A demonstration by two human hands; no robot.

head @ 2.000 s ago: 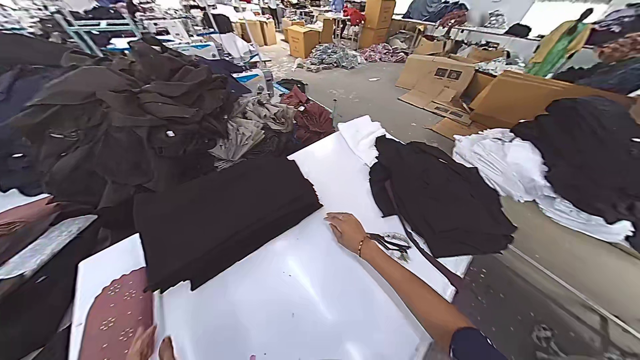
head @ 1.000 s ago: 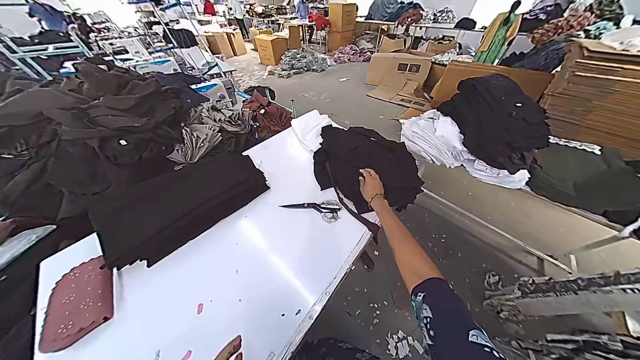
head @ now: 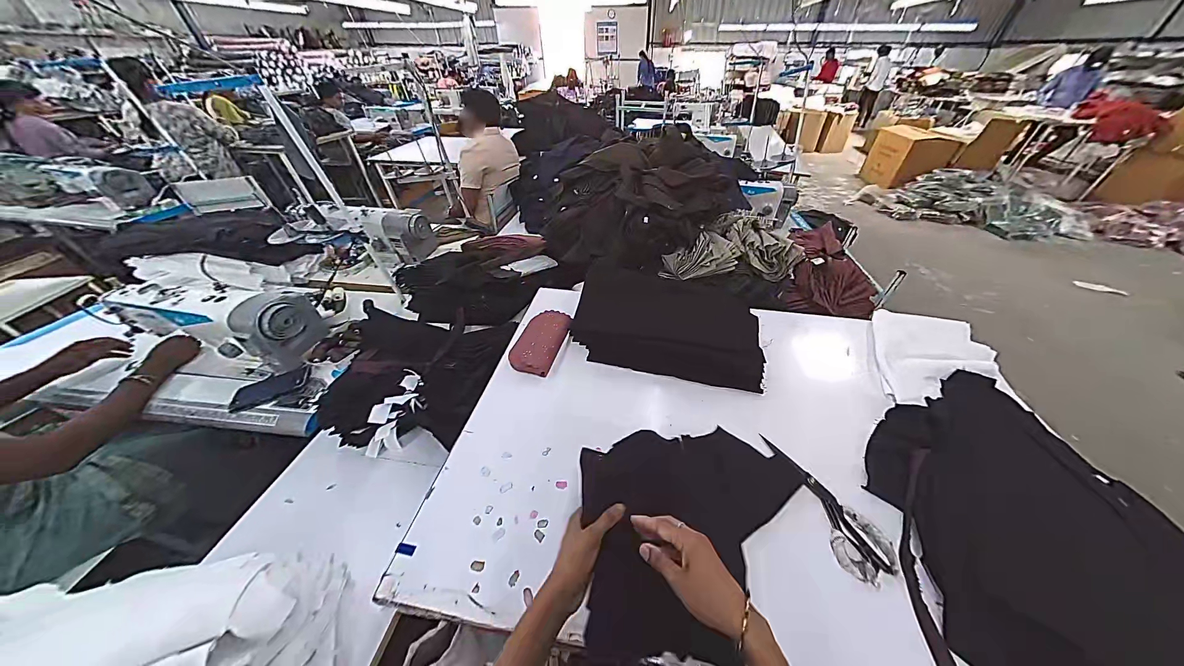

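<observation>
A black cut fabric piece (head: pixel 684 481) lies on the white tabletop (head: pixel 518 435) in front of me, its lower part reaching the near edge. My left hand (head: pixel 585 555) pinches its left side, thumb on top. My right hand (head: pixel 689 564) rests over the middle of the cloth, fingers bent and apart; whether it grips any cloth is not clear. Fabric scissors (head: pixel 842 518) with black handles lie just right of the piece. Beyond are a folded black fabric stack (head: pixel 671 333) and a folded dotted maroon fabric (head: pixel 540 344).
A black fabric pile (head: pixel 1036 518) covers the table's right side, near white cloth (head: pixel 930 351). Small scraps dot the left part. At left, a co-worker's hands (head: pixel 171 353) are at a sewing machine (head: pixel 231 319). White fabric (head: pixel 185 610) lies at lower left; dark garments (head: pixel 638 194) are heaped behind.
My right hand has left the black pile at the right and is now over a black piece in front of me. My left hand is now on that piece too. The view has swung left.
</observation>
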